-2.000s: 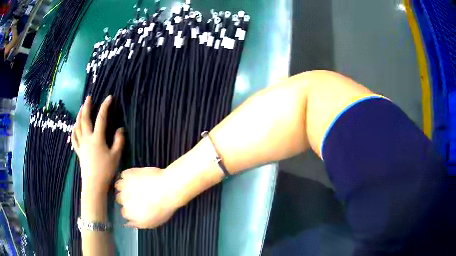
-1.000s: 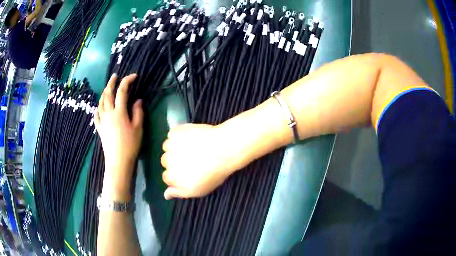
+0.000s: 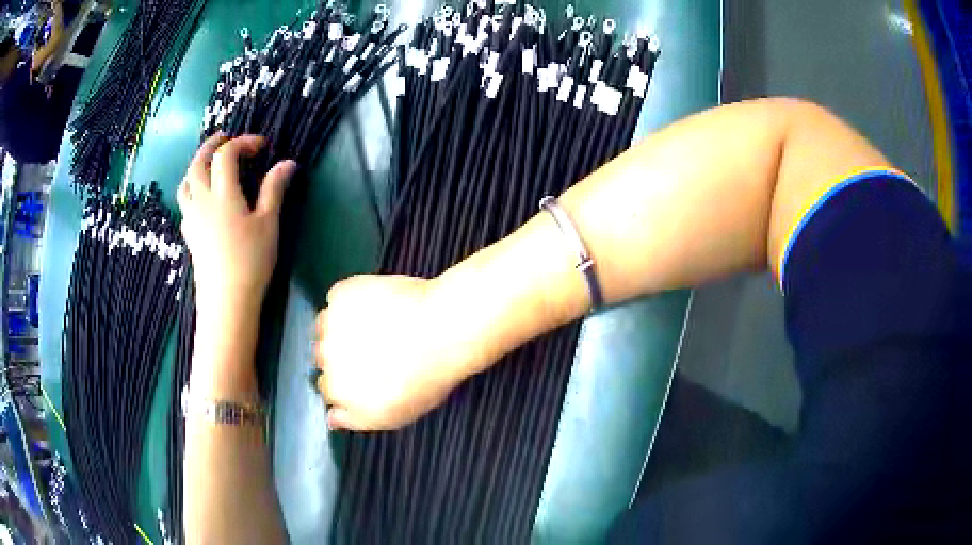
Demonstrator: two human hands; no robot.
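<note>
A wide bundle of black cables [image 3: 480, 181] with white markers and small ring ends at the top lies on the green bench. My right hand [image 3: 378, 346] is closed at its left edge; the curled fingertips are hidden. A second bundle [image 3: 288, 91] curves off to the left, a wedge of green top between the two. My left hand [image 3: 232, 218] lies over this left bundle, fingers bent and thumb apart, with dark cables showing between them.
Another cable bundle [image 3: 112, 341] with white markers lies at the far left, and more black cables [image 3: 139, 69] above it. A thin yellow line [image 3: 143, 122] crosses there. The bench edge [image 3: 682, 330] and grey floor are at right. Part of another person [image 3: 37, 101] shows top left.
Since the oldest frame, the single cable mass has parted into two bundles, the right one moved right with my right hand. Since the middle frame, fewer cables cross the gap and my left fingers are more bent.
</note>
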